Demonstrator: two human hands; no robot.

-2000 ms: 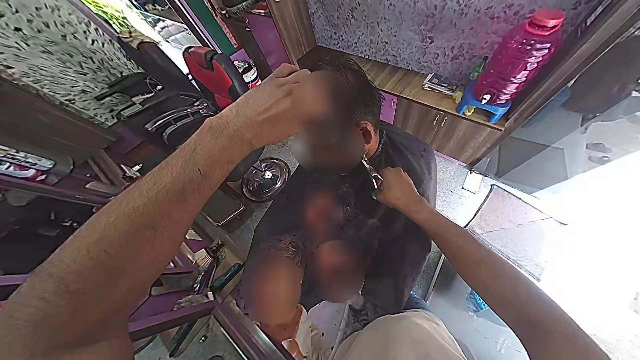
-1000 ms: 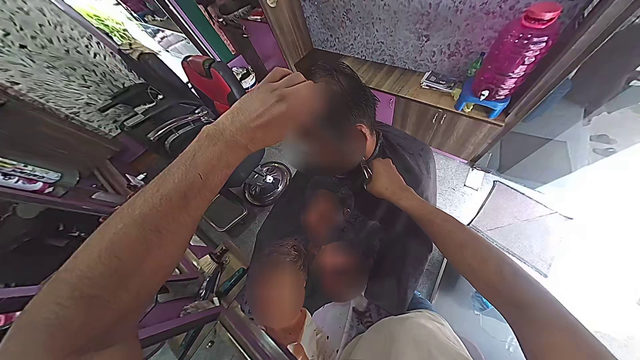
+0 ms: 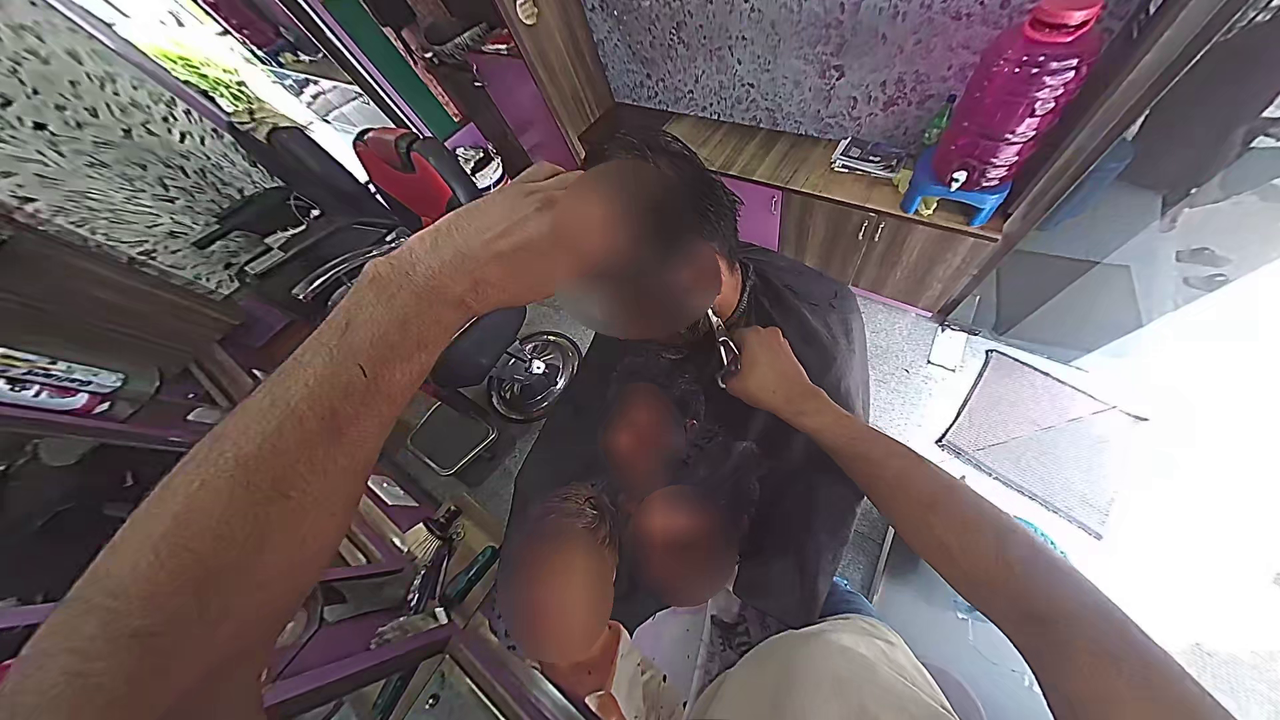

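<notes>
Below the middle of the view a seated person wears a black cape [image 3: 800, 300]; their dark hair [image 3: 660, 160] shows at the top and the face is blurred. My left hand [image 3: 540, 235] rests against the upper side of the head, its fingertips partly hidden by the blur, so its grip cannot be told. A pair of metal scissors [image 3: 724, 348] is in my right hand [image 3: 768, 372], beside the person's jaw and neck below the ear. The blades point up toward the ear. Several other blurred faces overlap the cape at the bottom centre.
A red and black chair [image 3: 415, 180] stands behind on the left, near a round metal chair base [image 3: 533, 375]. Combs and brushes [image 3: 430, 550] lie on a purple-edged shelf at lower left. At the back, a wooden cabinet [image 3: 850, 235] carries a pink water dispenser [image 3: 1015, 100] on a blue stool.
My right hand with the scissors has moved from close against the neck to slightly lower and away from it, and the scissors show more plainly. My left hand stays at the head.
</notes>
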